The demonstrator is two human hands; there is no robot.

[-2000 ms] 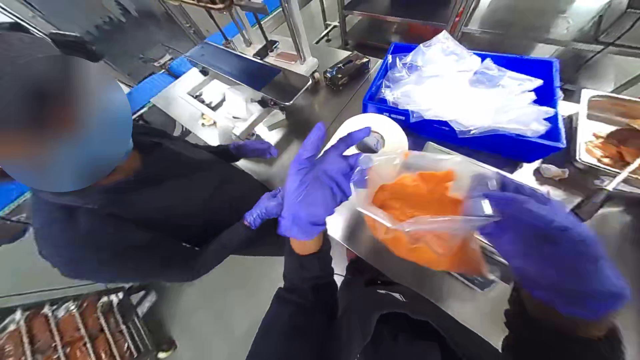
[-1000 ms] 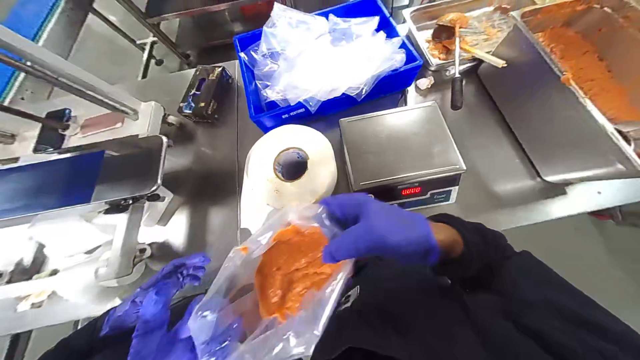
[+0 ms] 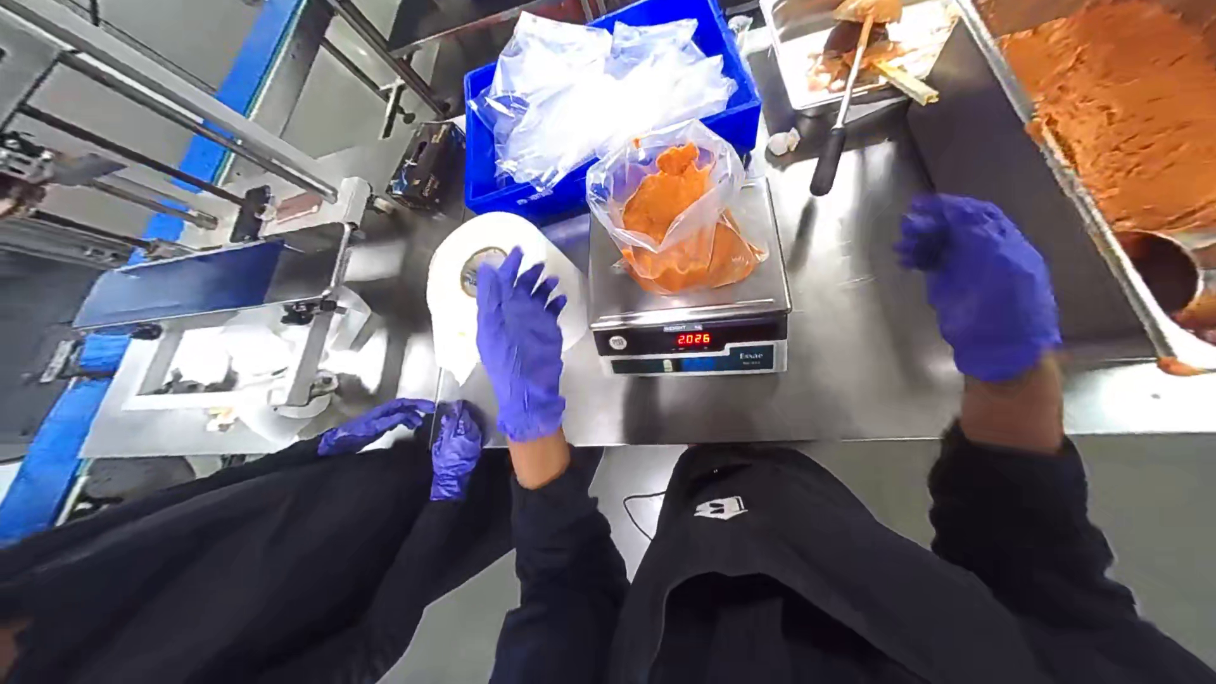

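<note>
A clear plastic bag of orange paste (image 3: pixel 679 223) stands with its mouth up on the digital scale (image 3: pixel 692 334), whose red display is lit. My left hand (image 3: pixel 521 342), in a purple glove, hovers over the right part of a big white roll (image 3: pixel 446 294), fingers apart and holding nothing. To the right of the scale my right hand (image 3: pixel 983 280), gloved too, is raised over the steel table, fingers curled; whether they are fully closed is unclear. Neither hand touches the bag.
Behind the scale is a blue crate (image 3: pixel 741 104) of clear bags. A ladle (image 3: pixel 841 128) leans on a small steel tray (image 3: pixel 784 57). A large pan of orange paste (image 3: pixel 1121 123) lies right. At left, a co-worker's gloved hands (image 3: pixel 418 442) rest near a metal-framed machine (image 3: pixel 313 351).
The bag, held in my right hand earlier, now stands on the scale, which was bare one second ago. Both my hands are off it. The view has shifted.
</note>
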